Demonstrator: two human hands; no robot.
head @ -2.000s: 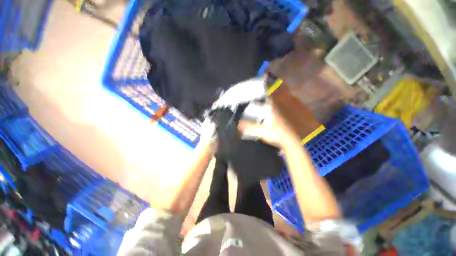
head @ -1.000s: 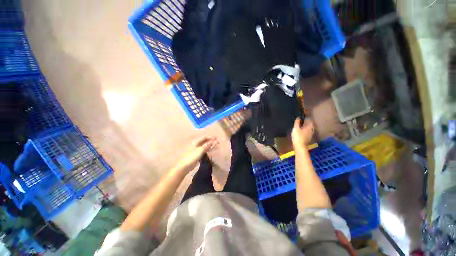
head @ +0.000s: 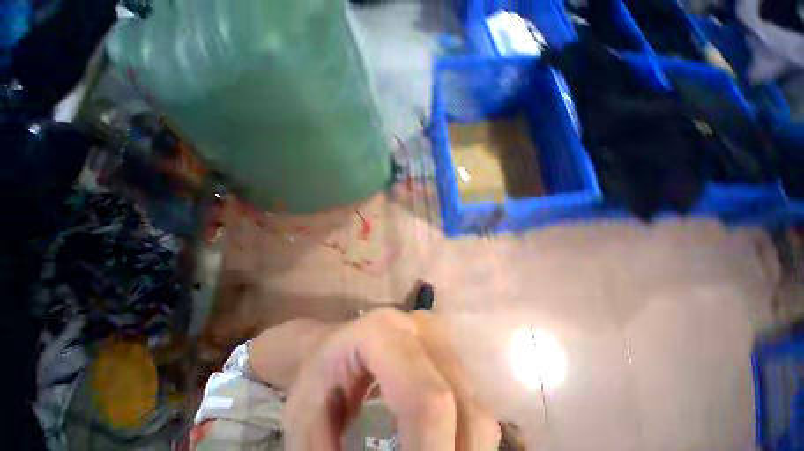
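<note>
A bare hand [head: 388,370] is large and blurred at the bottom centre, close to the camera, with its fingers curled. Nothing is visibly held in it. A bare forearm [head: 286,348] comes from a pale sleeve on the left and runs behind it. More blurred skin shows to its lower right. Overlap and blur hide which hand is mine left or right. No garment piece shows in the hand.
A large green bag or bin [head: 273,114] stands at the upper left. A blue crate [head: 529,211] holds something tan, with black cloth [head: 635,132] over crates beside it. Dark piled material [head: 115,255] lies left. The floor [head: 635,291] is pale. Another blue crate [head: 780,388] shows at the right edge.
The view has swung to my left, bringing the green object closer. The crate heaped with black pieces has left the picture. The hands, apart one second ago, now overlap or sit near the bottom centre.
</note>
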